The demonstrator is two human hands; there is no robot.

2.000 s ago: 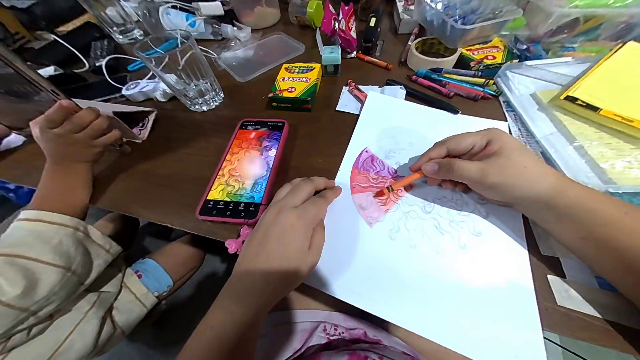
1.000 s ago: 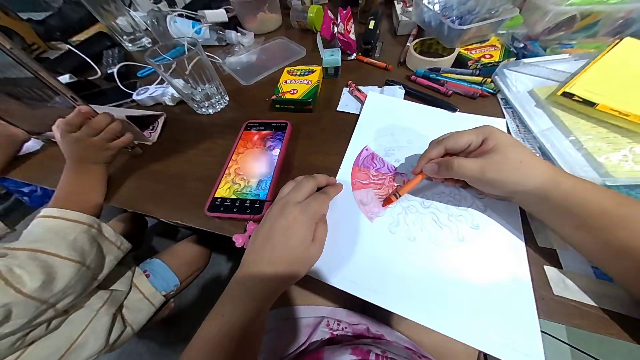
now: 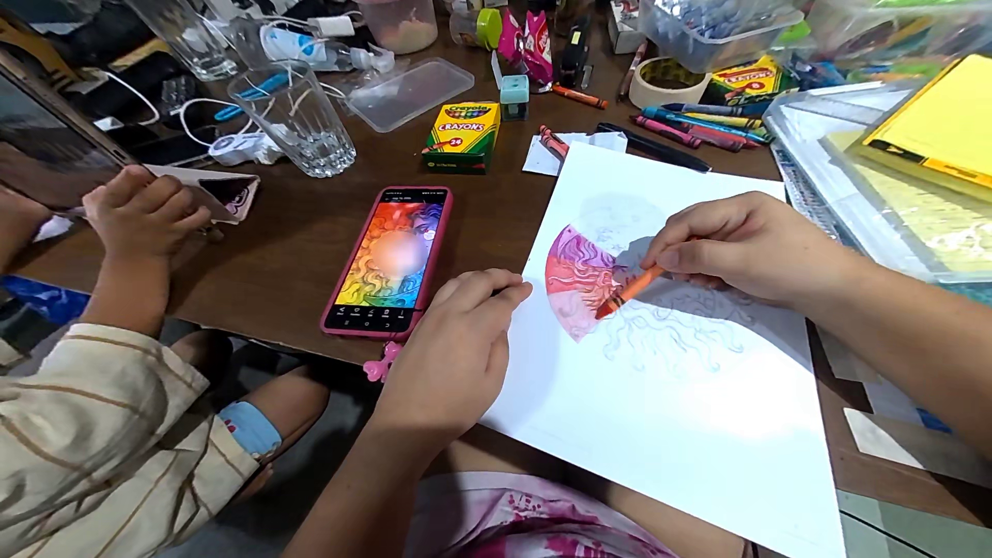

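Note:
My right hand point(image 3: 721, 248) grips an orange crayon point(image 3: 637, 288), its tip at the lower right edge of the coloured wedge on a white paper sheet point(image 3: 659, 434). The wedge point(image 3: 577, 283) runs from purple at the top through red to pale pink, with wavy lines. Faint pencil curls surround its right side. My left hand point(image 3: 457, 349) lies flat with its fingertips at the sheet's left edge, holding nothing. Beside it a smartphone point(image 3: 387, 263) in a pink case shows a rainbow-coloured picture with wavy lines.
Behind the sheet are a crayon box point(image 3: 463, 138), a tape roll point(image 3: 668, 84), loose crayons point(image 3: 701, 128) and a black pen point(image 3: 655, 147). A drinking glass point(image 3: 298, 120) stands at the left. Plastic cases point(image 3: 845, 178) lie at the right. Another person's hand point(image 3: 143, 209) holds a tablet point(image 3: 62, 116).
The crayon tip in my right hand has shifted slightly within the wedge's lower right part. My left hand has stayed at the sheet's left edge.

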